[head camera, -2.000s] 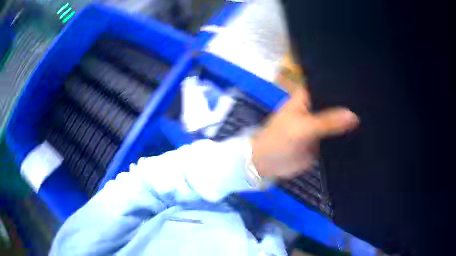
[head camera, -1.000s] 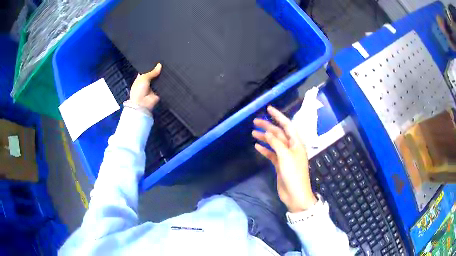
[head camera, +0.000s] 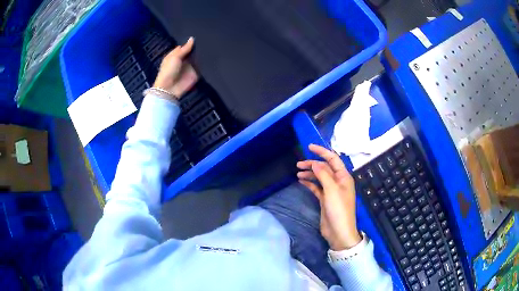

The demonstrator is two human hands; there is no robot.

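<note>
A large blue plastic bin (head camera: pixel 290 109) stands in front of me. A wide dark divider sheet (head camera: pixel 244 51) lies in it and covers its middle and right part. Rows of black plastic housings (head camera: pixel 203 126) show along the bin's left and near side. My left hand (head camera: pixel 177 73) is at the sheet's left edge, above the housings, thumb raised; its fingertips are partly hidden, and it looks closed on the edge. My right hand (head camera: pixel 334 196) is outside the bin, near the keyboard, with fingers apart and nothing in it. A white paper label (head camera: pixel 102 109) hangs on the bin's left rim.
To the right is a blue bench with a black keyboard (head camera: pixel 412 213), white crumpled tissue (head camera: pixel 355 122), perforated metal plate (head camera: pixel 469 79), wooden block fixture (head camera: pixel 501 159) and green-blue picture sheet (head camera: pixel 501 256). At left are a green crate (head camera: pixel 57 74) and a brown carton (head camera: pixel 25 165).
The divider sheet has shifted away and to the right, uncovering more housings. My left hand has moved up with its edge. My right hand has stayed near the keyboard, fingers slightly more curled.
</note>
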